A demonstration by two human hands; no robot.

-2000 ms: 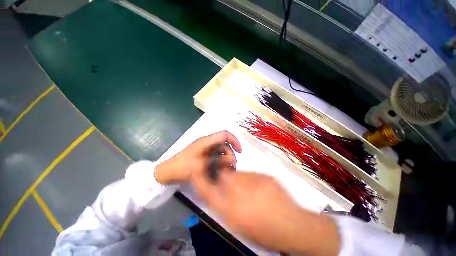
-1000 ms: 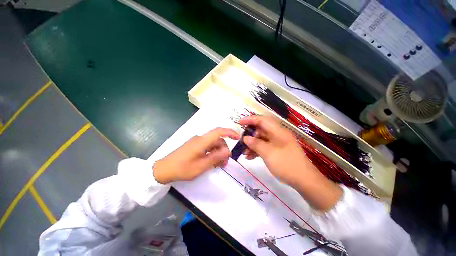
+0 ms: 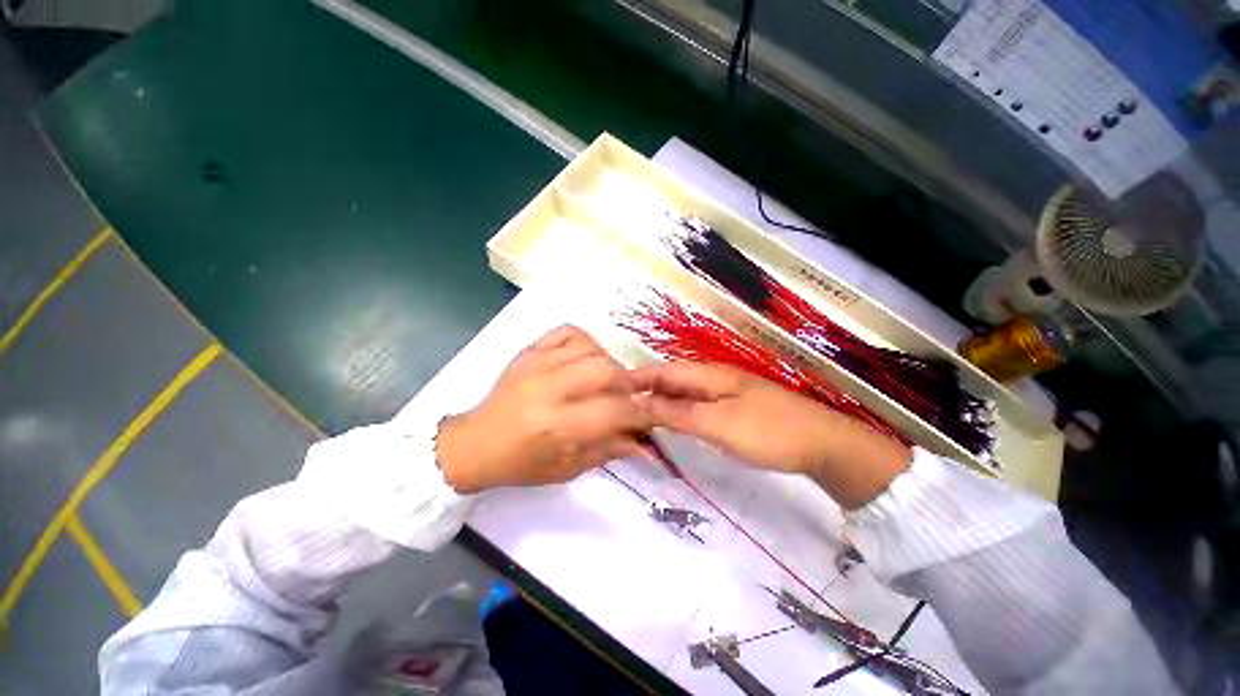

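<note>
My left hand (image 3: 544, 415) and my right hand (image 3: 734, 412) meet over the white sheet (image 3: 598, 537), fingertips together around the end of a wire harness. A short dark taped part shows just below the fingertips. A thin red lead (image 3: 745, 528) runs from it down to the right. A short dark lead ends near a small grey metallic piece (image 3: 676, 518) on the sheet. What lies between the fingertips is hidden. Dark wires and a connector-like piece (image 3: 713, 653) lie at the sheet's lower right.
A cream two-compartment tray (image 3: 541, 231) stands behind my hands, with red leads (image 3: 700, 336) nearer and black-and-red leads (image 3: 816, 321) farther. A small fan (image 3: 1118, 245) and a gold-orange cylinder (image 3: 1013, 348) stand behind it. A dark green bench top (image 3: 313, 204) extends left.
The fingers have closed together over the dark tape piece that showed between them. My right hand has turned flatter and lower. The view has shifted slightly.
</note>
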